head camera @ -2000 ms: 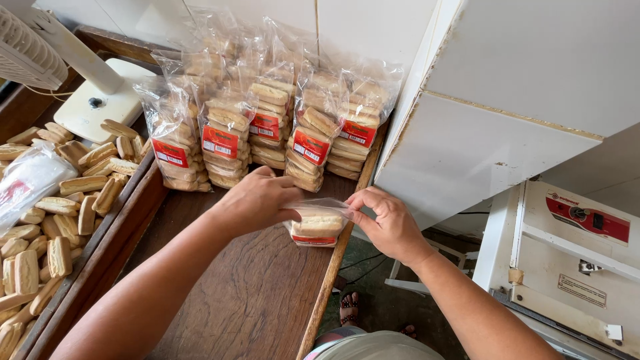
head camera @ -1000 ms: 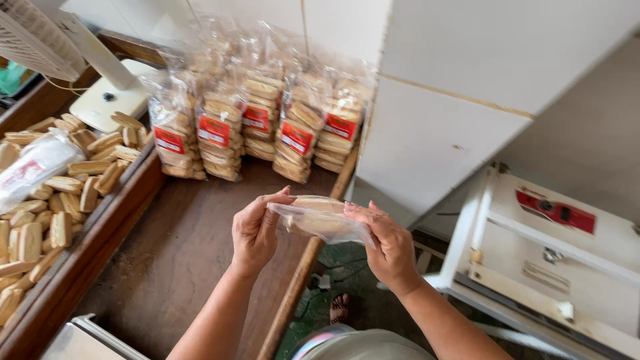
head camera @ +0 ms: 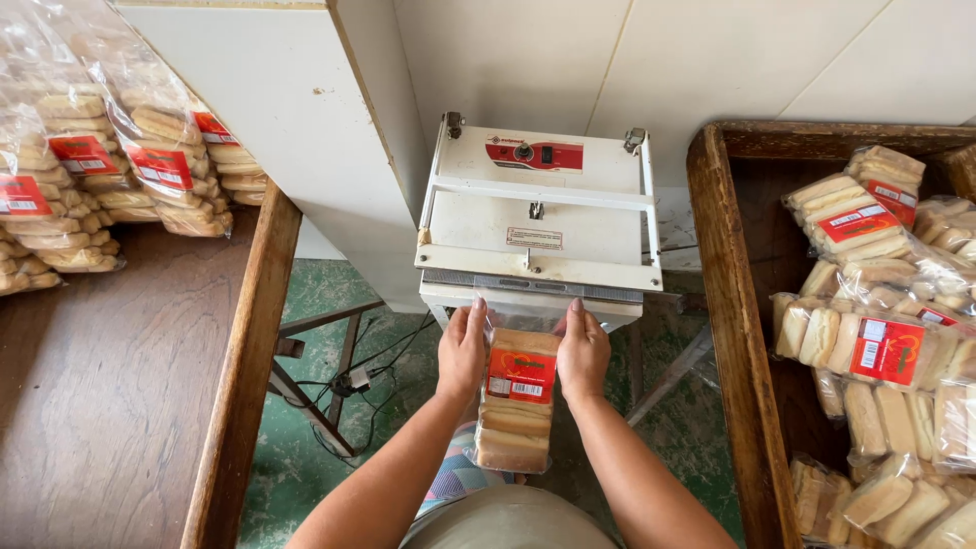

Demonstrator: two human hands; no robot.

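A clear plastic bag of finger-shaped biscuits [head camera: 515,427] with a red label hangs upright between my hands. My left hand [head camera: 462,347] pinches the bag's top left edge, and my right hand [head camera: 583,351] pinches its top right edge. The mouth of the bag lies at the front sealing edge of a white bag sealer [head camera: 534,263], just beyond my fingertips. On the sealer's top sits a red control panel with a knob and a switch. Whether the bag's mouth is inside the sealing jaw cannot be told.
Filled, unsealed-looking bags [head camera: 164,164] stand on a wooden table [head camera: 252,328] at the left. A wooden tray [head camera: 732,305] at the right holds several labelled bags of biscuits [head camera: 888,351] lying in a pile. A tiled pillar [head camera: 267,99] stands behind the left table. Cables [head camera: 366,381] hang near the metal stand.
The view has swung right. Both hands have carried the bag from beside the wooden table to the front of the sealer, and the bag now hangs with its label facing up.
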